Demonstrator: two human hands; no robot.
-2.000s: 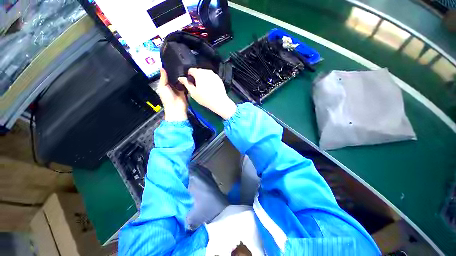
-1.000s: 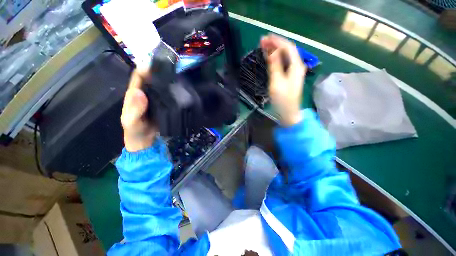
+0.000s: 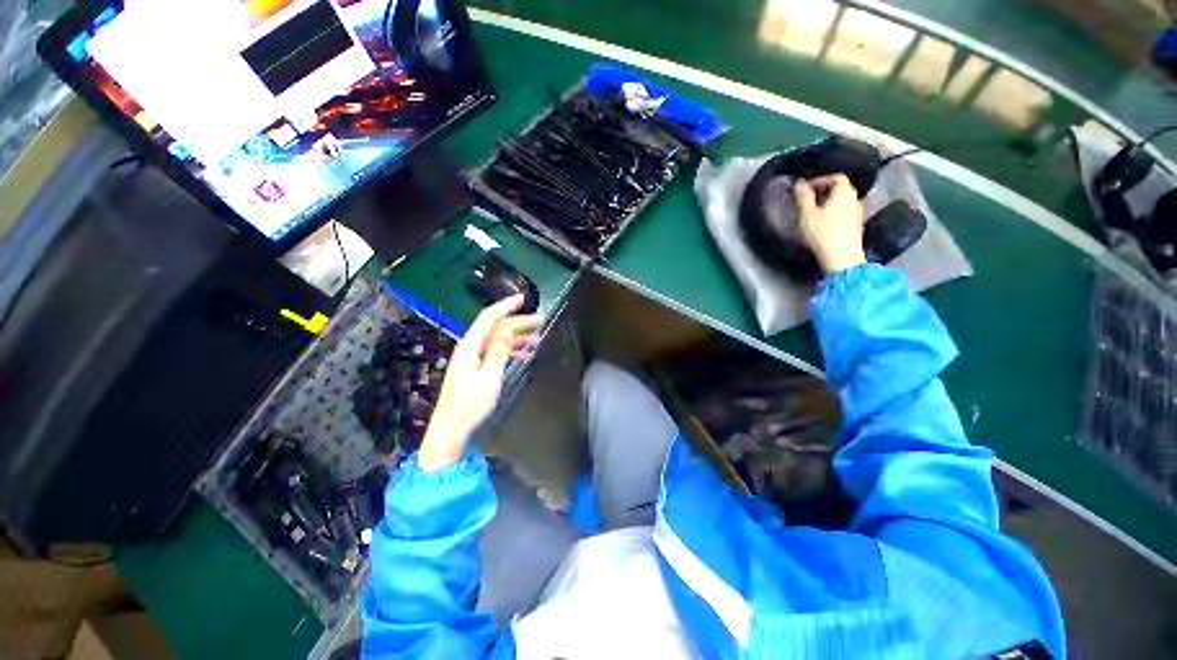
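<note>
A black gaming headset (image 3: 778, 213) lies on the light-grey non-woven bag (image 3: 762, 294) on the right of the green bench. A thin black stick points out from it to the right. My right hand (image 3: 833, 222) is on the headset, its fingers bent and gripping it; the exact contact is partly hidden. My left hand (image 3: 484, 368) is open and empty, fingers apart, just in front of the black computer mouse (image 3: 501, 281). Whether the fingertips touch the mouse cannot be told.
The near tray (image 3: 303, 387) holds loose black blocks. The far tray (image 3: 587, 168) holds microphone sticks, with a blue bin (image 3: 678, 110) behind. The monitor (image 3: 387, 97) stands upper left. Another headset (image 3: 1136, 194) and a dark blister tray (image 3: 1133, 374) are far right.
The headset has moved from in front of the monitor onto the bag at the right. My left hand has let go of it and come down near the mouse. The view has turned right.
</note>
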